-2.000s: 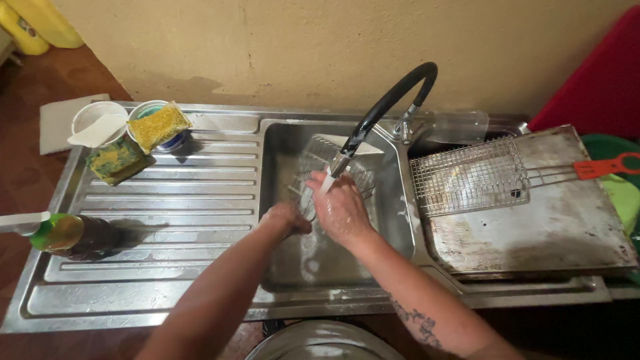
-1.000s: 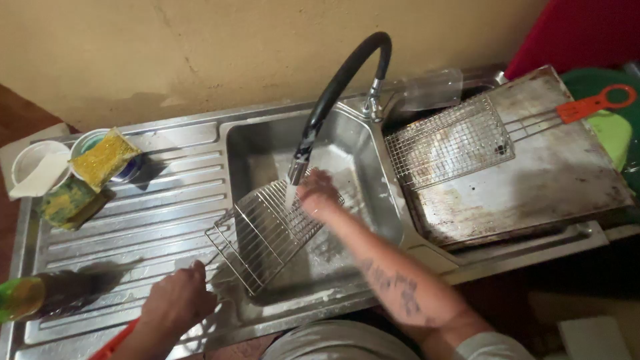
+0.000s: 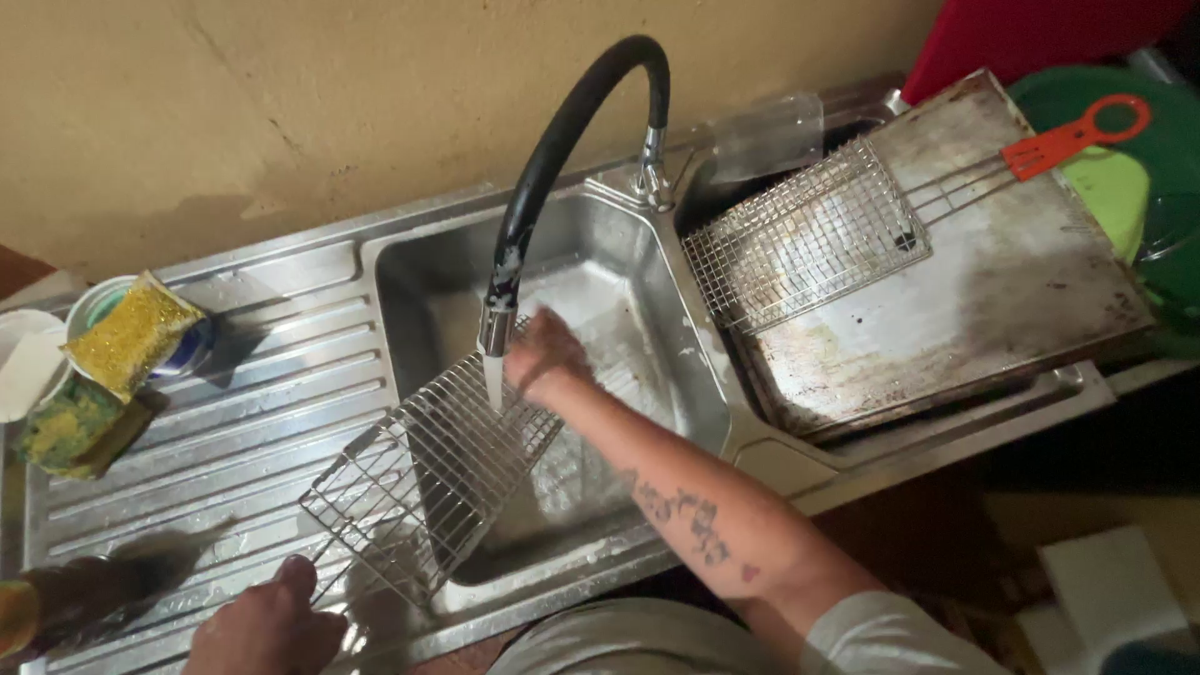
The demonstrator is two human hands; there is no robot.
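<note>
My left hand (image 3: 272, 619) is closed around the handle end of a wire grill basket (image 3: 441, 450) at the lower left. The basket slants from the ribbed drainboard over the left rim of the sink basin (image 3: 600, 281). Water runs from the black flexible faucet (image 3: 544, 178) onto its mesh. My right hand (image 3: 546, 356), blurred, is at the basket's far end beside the spout; its fingers are partly hidden, so its hold cannot be told.
A gold sponge (image 3: 136, 333) lies on tubs at the left, above a worn green-yellow sponge (image 3: 70, 427). A dark bottle (image 3: 84, 600) is at the lower left. At the right, another wire basket (image 3: 806, 239) with a red handle lies on a stained metal tray (image 3: 975, 281).
My left hand has moved from the basin to the lower left, with the basket now slanting out over the drainboard. The view has shifted closer since the first frame.
</note>
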